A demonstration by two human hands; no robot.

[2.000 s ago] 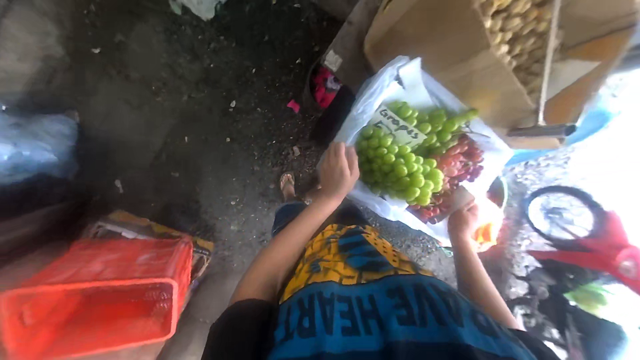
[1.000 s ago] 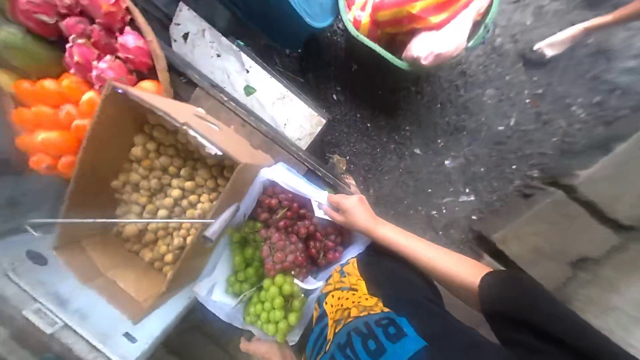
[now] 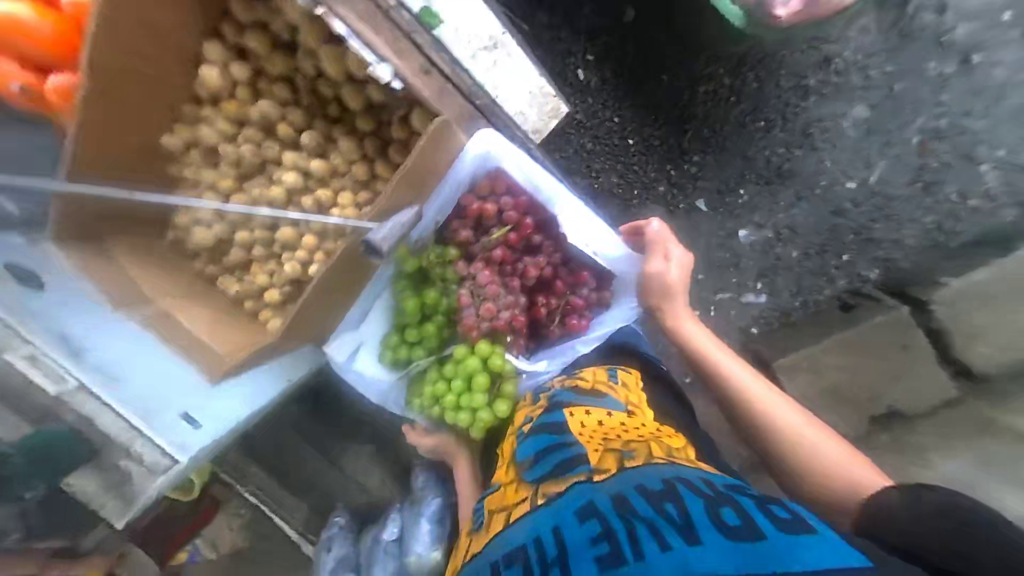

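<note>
A shallow box with a white liner [image 3: 596,228] holds red grapes [image 3: 520,272] and two bunches of green grapes [image 3: 468,388]. My right hand [image 3: 664,268] grips the box's right edge, thumb and fingers at the liner. At the lower left corner, my left hand [image 3: 436,444] holds the rim beside the front green bunch; its fingers are partly hidden under the box. The box's upper left side lies against an open cardboard carton [image 3: 344,300] full of small round tan fruits [image 3: 280,168]. A grey-tipped rod [image 3: 392,232] reaches across the carton to the grape box.
The carton stands on a pale blue-white stand [image 3: 200,400]. Orange fruits [image 3: 36,48] lie at the upper left. A white board [image 3: 500,68] is above the grapes. Silvery wrapped things [image 3: 420,520] stand low by my left arm. Wet dark pavement [image 3: 800,160] and concrete slabs [image 3: 868,376] lie right.
The view has swung widely since the first frame. Both hands stay on the grape box. Two seconds ago a card with writing stood on the grapes; it does not show now.
</note>
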